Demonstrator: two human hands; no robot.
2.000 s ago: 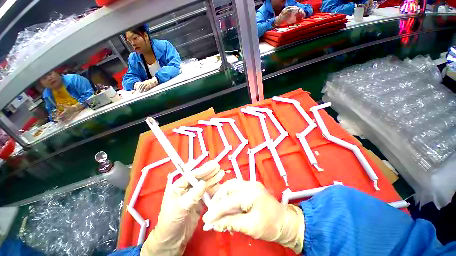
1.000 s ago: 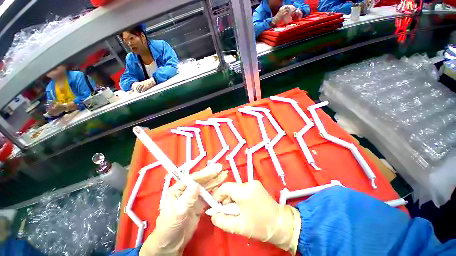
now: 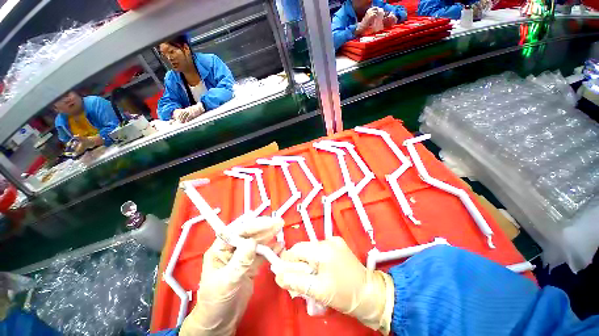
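A white jointed arm (image 3: 205,209) is held at a slant over the red tray (image 3: 289,315). My left hand (image 3: 231,272), in a cream glove, grips it around its middle. My right hand (image 3: 335,279), also gloved, grips its lower right end. A crumpled white wiping cloth (image 3: 315,306) shows below my right fingers. A short white piece sticks out at the arm's far upper end. Several other white jointed arms (image 3: 292,190) lie bent in zigzags on the red tray. My fingers hide parts of the held arm.
Clear plastic trays (image 3: 512,144) are stacked at the right. A bottle with a round shiny top (image 3: 134,216) and clear plastic bags (image 3: 92,289) are at the left. A cardboard edge (image 3: 230,161) shows behind the tray. Beyond the green belt, people in blue smocks sit near stacked red trays (image 3: 394,39).
The held arm's upper end has changed angle, and a short piece now points right from it. The cloth has come into view below my right hand. The left hand has shifted slightly left.
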